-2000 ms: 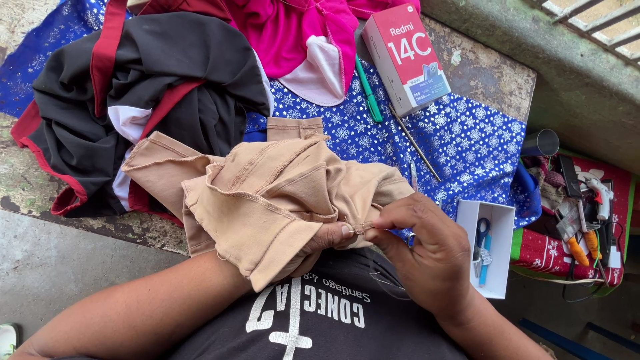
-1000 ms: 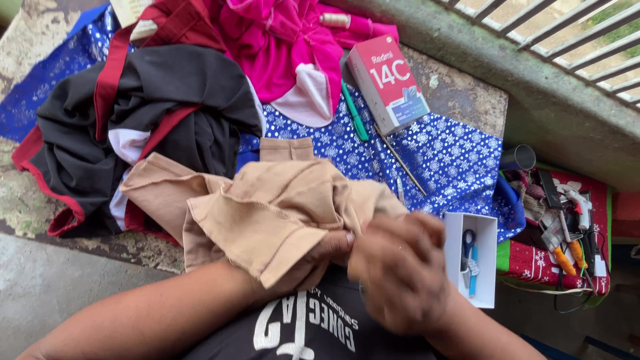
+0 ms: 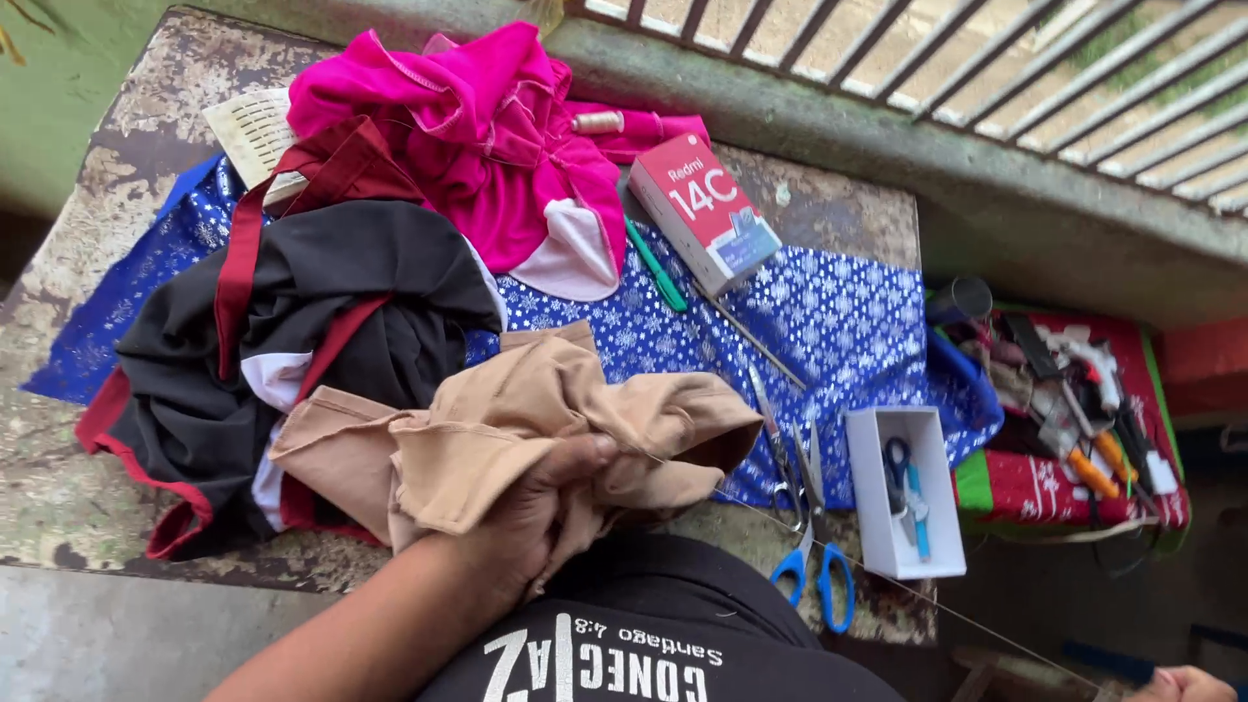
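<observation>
My left hand (image 3: pixel 546 497) grips a bunched tan fabric piece (image 3: pixel 487 419) over my lap, its thumb on top. From the cloth a thin thread (image 3: pixel 960 614) stretches to the lower right, to my right hand (image 3: pixel 1180 682), which is partly cut off at the frame's corner. The right fingertips look closed at the thread's end; a needle cannot be made out. Blue-handled scissors (image 3: pixel 814 556) and small metal scissors (image 3: pixel 775 444) lie just right of the cloth.
Black and red garment (image 3: pixel 361 263), pink garment (image 3: pixel 468 117), Redmi box (image 3: pixel 702 210), green pen (image 3: pixel 655 265) and wooden-looking stick or rod (image 3: pixel 751 336) lie on the table. A white box (image 3: pixel 907 565) holds small tools. Beyond it sits a cluttered red container (image 3: pixel 1024 478); a railing (image 3: pixel 877 58) runs behind.
My right hand has moved from beside the tan cloth far out to the lower right, and the thread is now stretched long. The blue-handled scissors have come into sight. My left hand still holds the cloth.
</observation>
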